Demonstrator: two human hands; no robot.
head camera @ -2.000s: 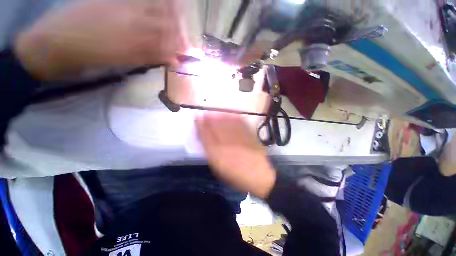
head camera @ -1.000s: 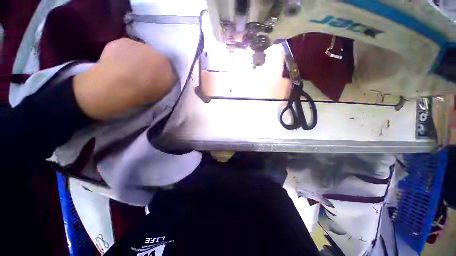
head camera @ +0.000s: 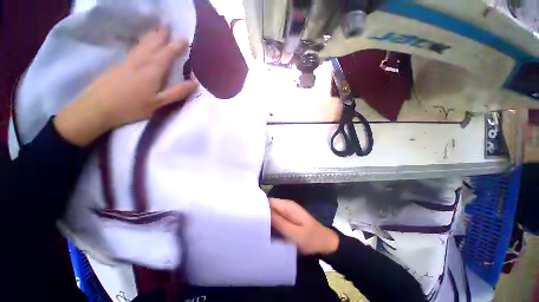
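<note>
A large pale grey-white cloth panel [head camera: 207, 159] with two dark maroon bands and a pocket-like piece lies over the table's left part and hangs over my lap. A maroon piece [head camera: 218, 56] shows at its upper edge. My left hand [head camera: 133, 85] lies on the cloth at upper left, fingers spread; whether it pinches any cloth I cannot tell. My right hand [head camera: 301, 227] holds the cloth's right edge below the table edge. The sewing machine's needle area [head camera: 289, 59] is brightly lit, right of the cloth.
Black-handled scissors [head camera: 351, 127] lie on the machine bed, beside a small maroon piece [head camera: 381, 82]. The white machine head [head camera: 437, 50] spans the upper right. A sewn work pile [head camera: 408, 218] hangs at lower right, by a blue plastic basket [head camera: 487, 236].
The bunched cloth is now spread out and reaches further right and down over the lap. My left hand has moved up and opened out. My right hand has come into view at the cloth's edge.
</note>
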